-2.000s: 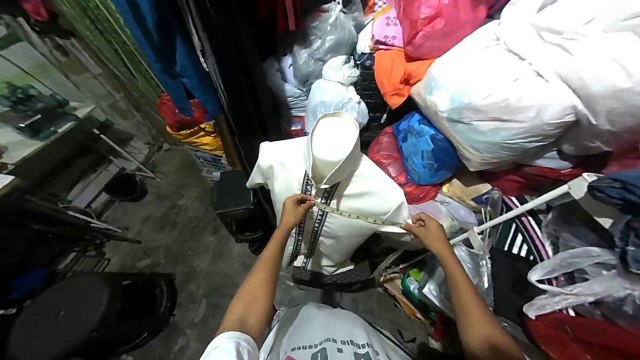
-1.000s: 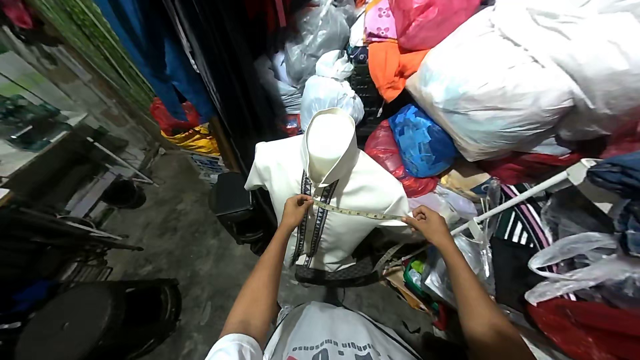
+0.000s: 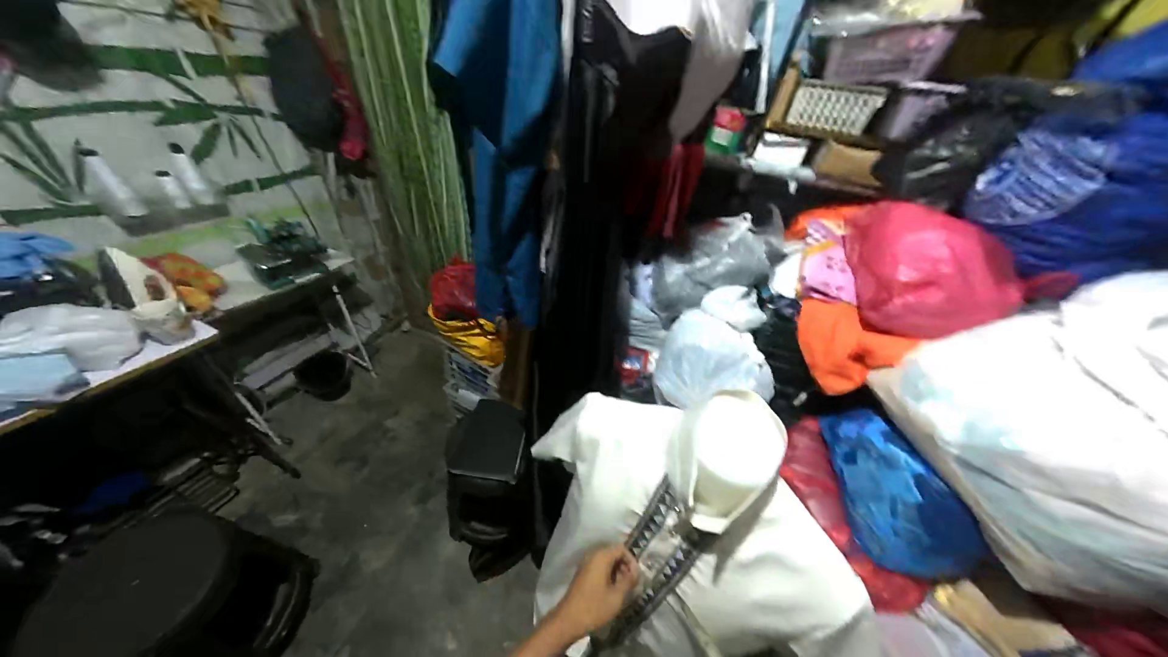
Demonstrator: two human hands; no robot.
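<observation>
A white garment (image 3: 766, 584) with two dark patterned bands (image 3: 652, 520) down its front covers a dress form (image 3: 739, 447), whose pale neck shows inside the collar. My left hand (image 3: 602, 584) is at the front of the garment, its fingers bent against the patterned bands near the chest. Below the collar, a strip that looks like the measuring tape (image 3: 693, 625) runs down toward the bottom edge of the view. Blur hides whether my left fingers pinch the tape or the cloth. My right hand is out of the frame.
Stuffed plastic bags, a white one (image 3: 1040, 438) and a blue one (image 3: 899, 493), crowd the right side. A black stool (image 3: 137, 584) stands lower left, and a black speaker-like box (image 3: 488, 465) is beside the form. Dark clothes (image 3: 584, 228) hang behind. A table (image 3: 173, 351) holds cloth.
The view has swung up and left. Earlier both hands stretched a measuring tape across the garment's chest; now my right hand is out of sight and the tape is no longer stretched across there.
</observation>
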